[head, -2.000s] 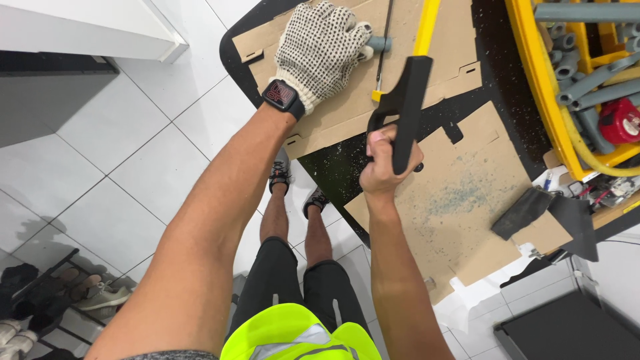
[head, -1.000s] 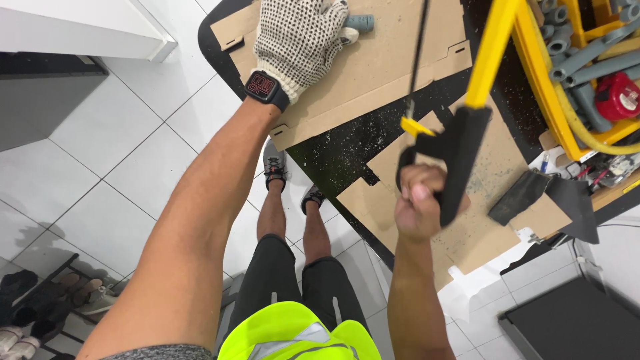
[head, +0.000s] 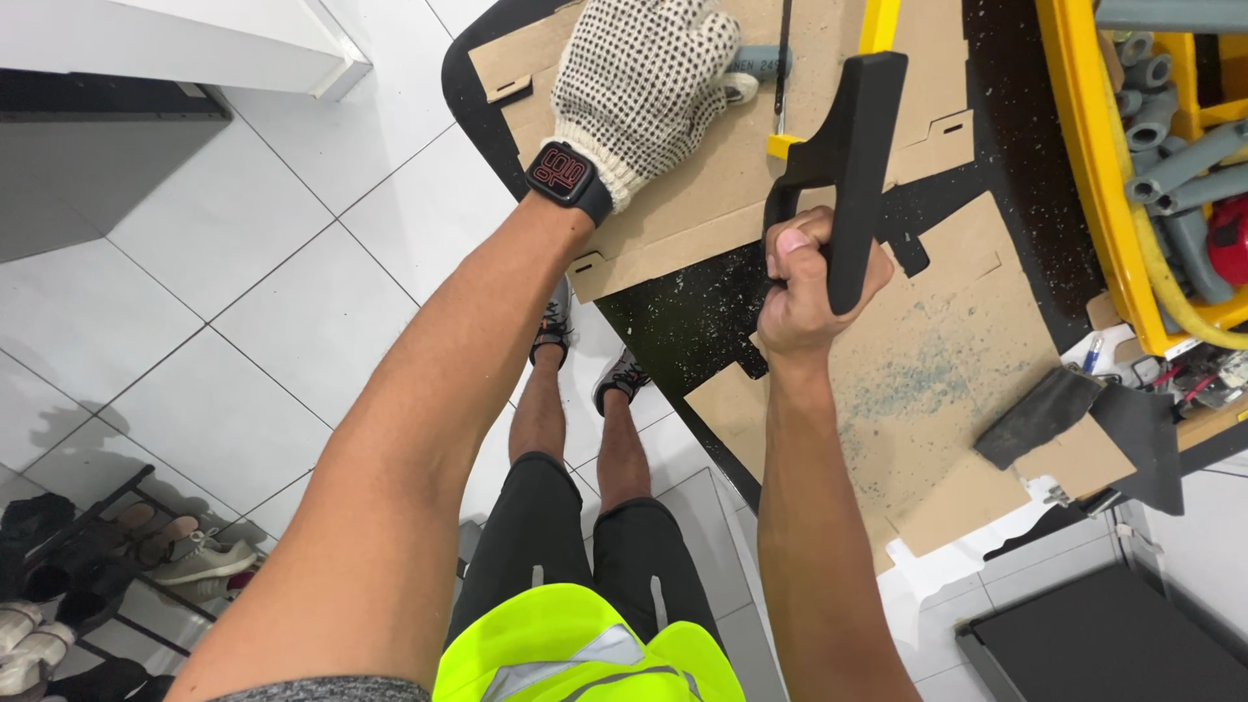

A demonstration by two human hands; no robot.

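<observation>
My left hand (head: 648,93), in a dotted knit work glove with a smartwatch at the wrist, presses a grey plastic pipe (head: 759,62) down on a flat cardboard sheet (head: 702,210). Only the pipe's right end shows past the glove. My bare right hand (head: 824,278) is closed round the black handle of a hacksaw (head: 868,146) with a yellow frame. The saw's thin blade crosses the pipe near its visible end; whether it is in a cut I cannot tell. The far end of the saw is out of view.
A second cardboard piece (head: 926,390) with grey sawdust lies on the black table (head: 673,312). A yellow bin (head: 1082,166) of grey pipe pieces and a red thing stands at right. Dark sheet scraps (head: 1043,419) lie near the table's edge. A shoe rack (head: 88,575) is at lower left.
The hacksaw was swung out to the right of the pipe a second ago; now its blade is back across the pipe. My left hand keeps its hold.
</observation>
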